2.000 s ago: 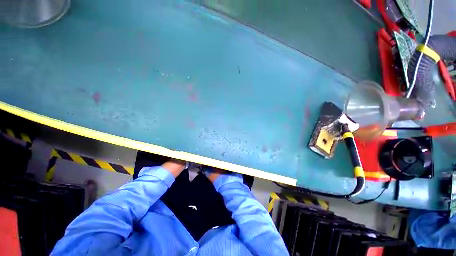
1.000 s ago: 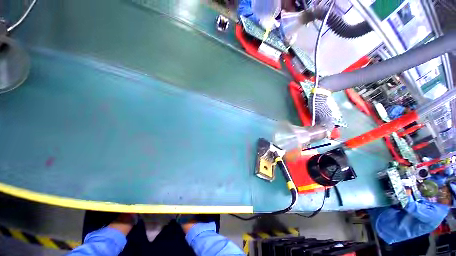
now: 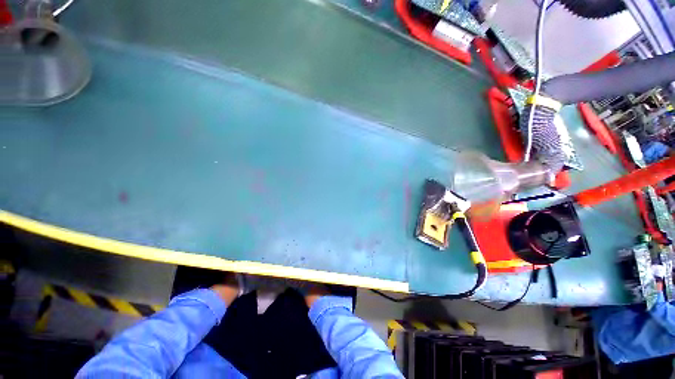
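My left hand (image 3: 228,290) and my right hand (image 3: 314,297) are low over my lap, just below the bench's yellow-taped edge (image 3: 222,265). Only the wrists and parts of the hands show past the blue sleeves. The fingers are hidden or too dark to read. The green bench (image 3: 185,178) spreads in front of me. A soldering iron (image 3: 468,235) with a black-and-yellow handle rests in its stand (image 3: 433,220), which has a yellow-tan pad, to the right of my hands.
A clear funnel (image 3: 477,178) on a grey hose and a round black fan (image 3: 546,233) stand right of the iron. Another funnel (image 3: 55,70) is at far left. Boards on red carriers (image 3: 507,122) are at upper right. Black crates (image 3: 474,359) stand below; a blue sleeve (image 3: 636,333) shows far right.
The camera view swung to the right and then partly back and down. My hands stay below the bench edge. The iron is still in its stand.
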